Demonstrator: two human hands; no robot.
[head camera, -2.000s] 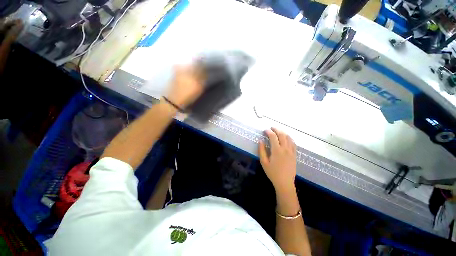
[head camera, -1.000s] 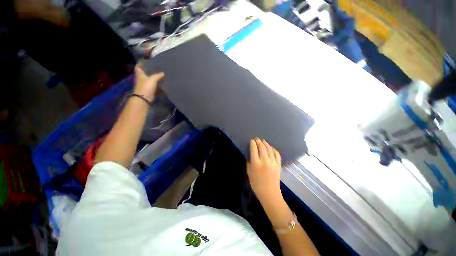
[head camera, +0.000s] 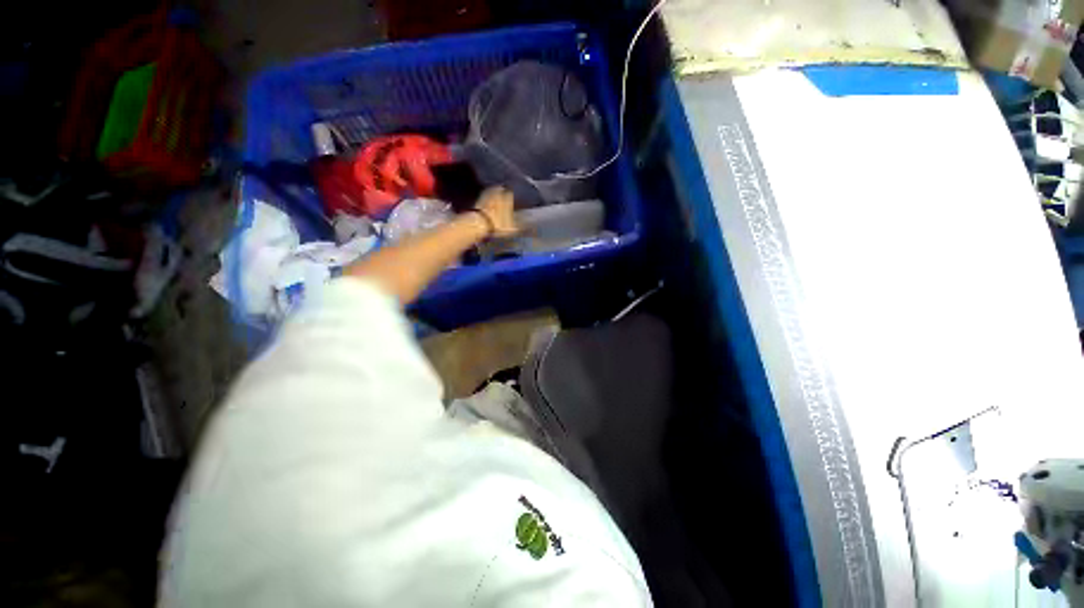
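Note:
My left hand (head camera: 499, 211) is inside the blue left crate (head camera: 440, 297), small and partly blurred. It is at the end of a pale grey flat piece (head camera: 565, 222); whether it grips it cannot be told. A black thing (head camera: 455, 184) lies just beyond the hand. Bunched grey mesh-like material (head camera: 533, 125), a red item (head camera: 398, 172) and crumpled clear plastic (head camera: 416, 217) are also in the crate. Dark grey fabric (head camera: 606, 392) lies at my lap; whether it is a cut panel is unclear. My right hand is out of the picture.
The white machine table (head camera: 880, 261) with its grey ruler strip (head camera: 779, 297) runs down the right. The sewing machine head (head camera: 1058, 511) is cut off at the lower right. A white cable (head camera: 624, 107) hangs over the crate's rim. A red basket (head camera: 149, 113) stands at the upper left.
The view has swung left to the crate. My left hand has gone from the dark panel's corner into the crate. The panel has left the tabletop, and my right hand has left the picture.

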